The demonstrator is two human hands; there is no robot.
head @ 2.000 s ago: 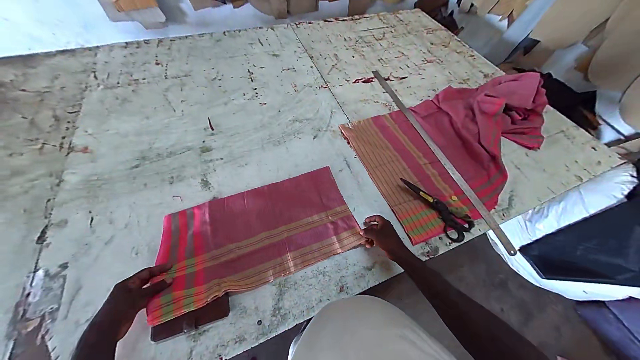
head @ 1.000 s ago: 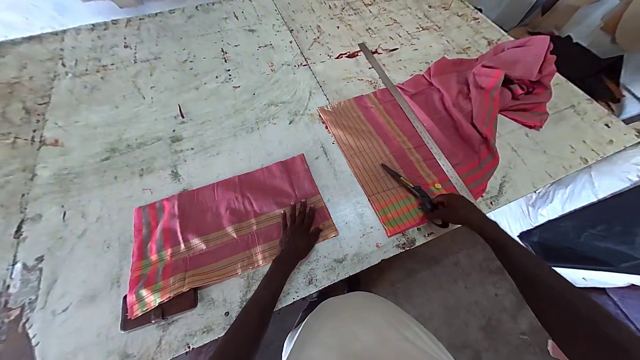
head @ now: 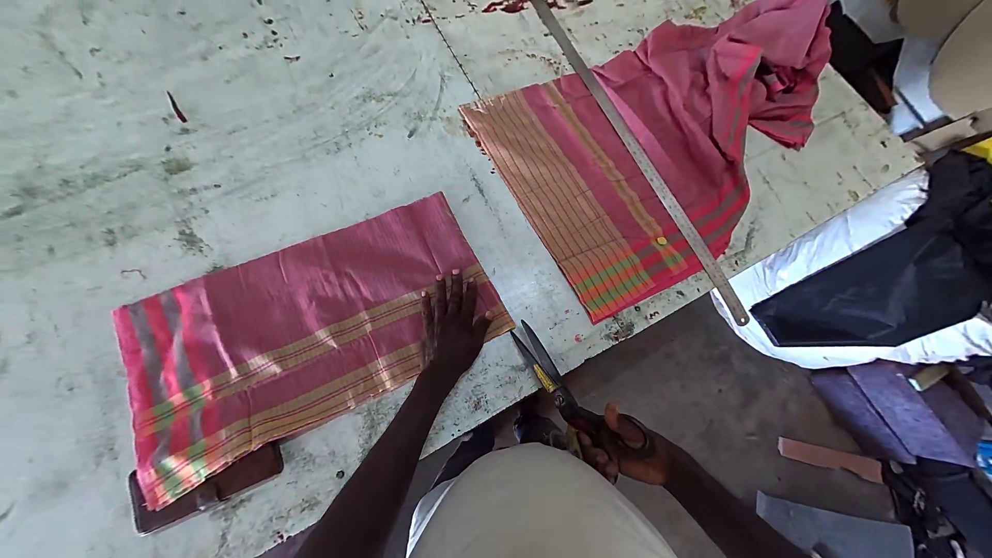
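Observation:
My left hand [head: 452,325] lies flat, fingers apart, on the right end of a folded pink striped cloth [head: 310,279]. My right hand [head: 632,449] grips dark-handled scissors [head: 559,395] at the table's front edge. Their blades are parted, with the tips beside the cloth's lower right corner. To the right, a larger pink cloth [head: 558,170] with tan and green stripes lies partly bunched. A long metal ruler [head: 643,163] crosses it at a slant and juts past the table edge. A small yellow round thing [head: 661,241] rests on that cloth.
The worn, stained table top [head: 232,155] carries both cloths. A dark brown case [head: 248,473] lies partly under the left cloth. Beyond the table's right edge are white and black sheeting [head: 876,287], a purple item [head: 891,411] and several scraps on the floor.
My right hand has brought the scissors from the larger cloth to the folded cloth's corner, and their blades have parted. My left hand stays on the folded cloth. The view has shifted closer.

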